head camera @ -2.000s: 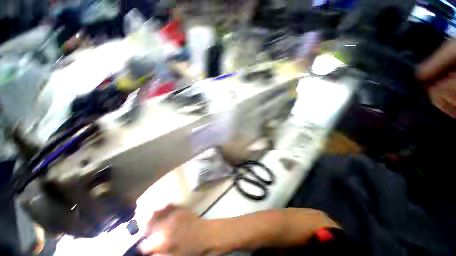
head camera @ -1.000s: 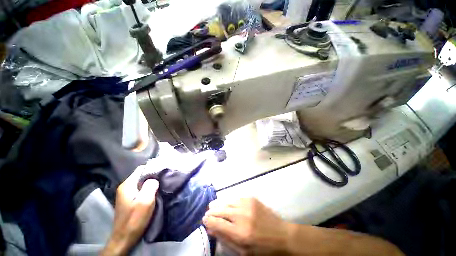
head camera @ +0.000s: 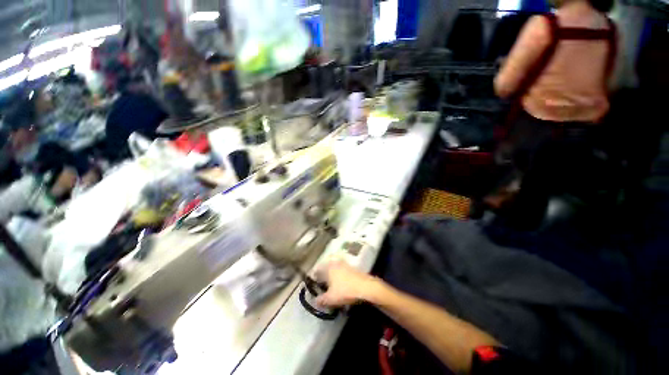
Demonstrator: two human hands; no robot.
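Note:
My right hand [head camera: 342, 284] is at the black-handled scissors [head camera: 320, 306] on the right part of the pale sewing table [head camera: 279, 351]. Its fingers are around the loop handles, and the dark blades point up and left. My left hand is not in the picture. The cream sewing machine [head camera: 213, 256] stands left of my hand, slightly blurred. The needle area is at the lower left and blurred; no cloth can be made out clearly there.
A small printed plastic packet [head camera: 253, 282] lies under the machine arm. A control panel [head camera: 364, 223] is set in the table. Dark grey cloth [head camera: 499, 286] lies at the right. A person [head camera: 568, 66] stands with their back to me at the upper right. Heaped bags are behind the machine.
The view has swung up and to the right. My right hand has left the cloth and taken hold of the scissors. My left hand and the cloth it held have gone out of view.

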